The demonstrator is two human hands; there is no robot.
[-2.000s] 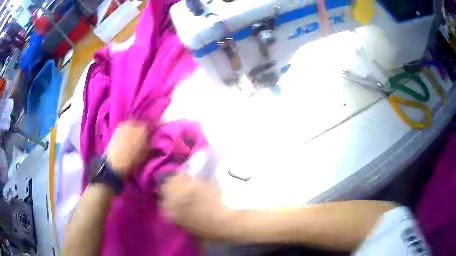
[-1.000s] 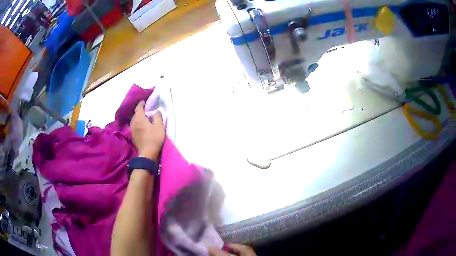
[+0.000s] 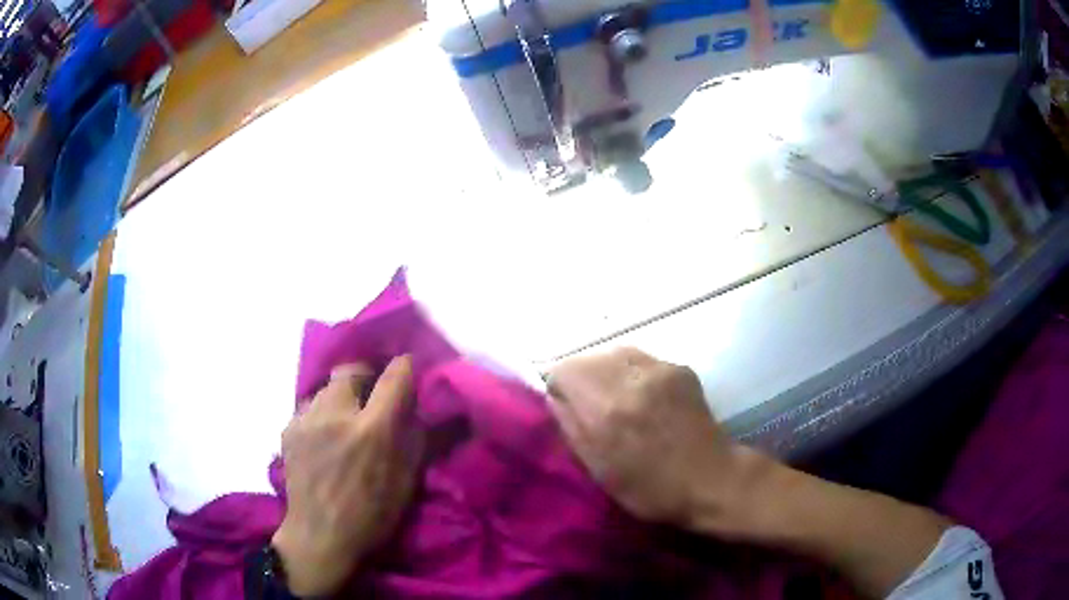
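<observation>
Magenta fabric (image 3: pixel 469 516) lies bunched at the front of the white table bed, with a pointed corner towards the machine. A thin pale edge shows along its right side. My left hand (image 3: pixel 349 463), with a dark band at the wrist, lies on the fabric, fingers slightly apart, thumb side pressing it. My right hand (image 3: pixel 639 428) is closed on the fabric's right edge; its fingertips are partly hidden. The fabric is clear of the presser foot (image 3: pixel 563 178) of the sewing machine (image 3: pixel 727 53).
Scissors with a yellow-orange loop (image 3: pixel 938 260) and a green loop (image 3: pixel 947 209) lie at the right, beside a pale translucent heap (image 3: pixel 850 123). Blue tape (image 3: pixel 113 387) runs along the left edge. More magenta fabric (image 3: pixel 1020 457) is at the lower right.
The fabric has moved right and nearer to me and now lies magenta side up. My right hand has come up from the bottom edge to its right side. My left hand has moved lower.
</observation>
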